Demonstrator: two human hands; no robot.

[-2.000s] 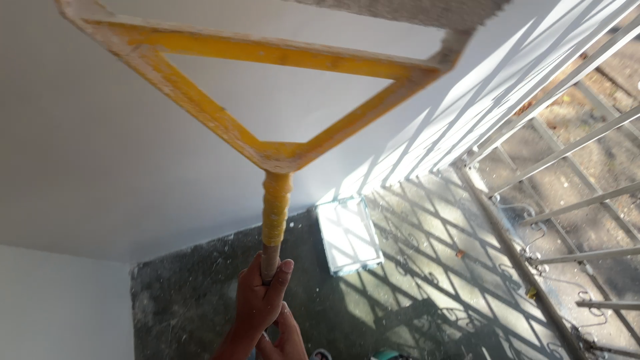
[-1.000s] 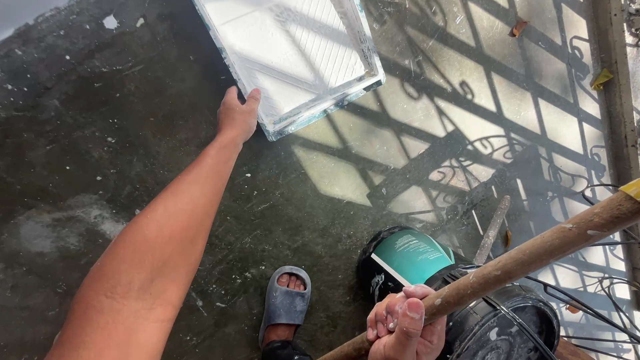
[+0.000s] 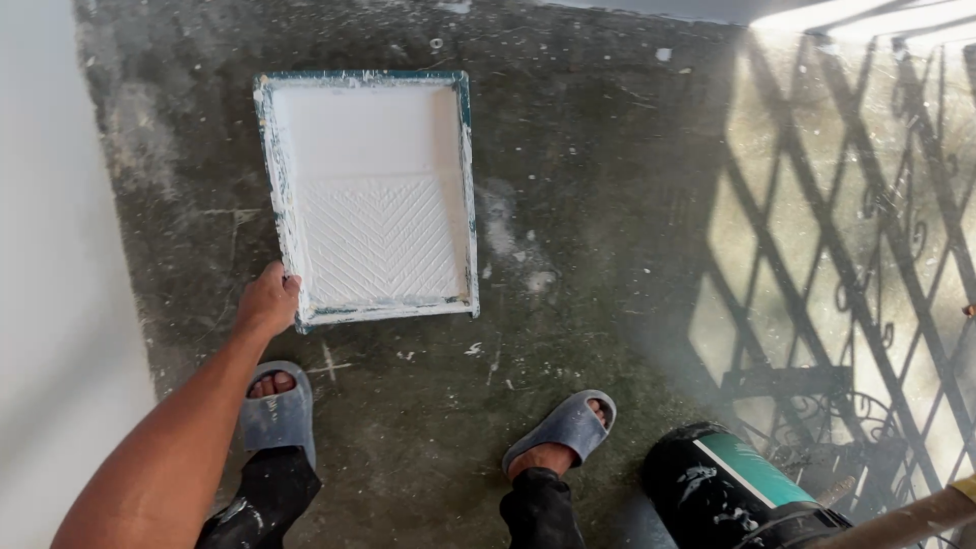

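Note:
My left hand (image 3: 268, 303) grips the lower left edge of a paint tray (image 3: 474, 229), whose dark green rim is crusted with white paint. White paint covers the tray's deep end, and its ribbed slope faces my feet. Whether the tray rests on the floor or is held just above it, I cannot tell. A wooden pole (image 3: 907, 520) with a yellow piece at its end enters at the lower right corner. My right hand is outside the view.
A black bucket (image 3: 717, 488) with a green label, paint-splashed, stands at the lower right. My feet in grey slide sandals (image 3: 276, 415) are on the paint-spotted concrete floor (image 3: 579, 229). A white wall (image 3: 61, 267) runs along the left. Grille shadows fall at the right.
The paint tray has moved left, away from the grille shadows, with my left hand at its edge. My right hand, seen on the pole a second ago, is out of view. The view has shifted.

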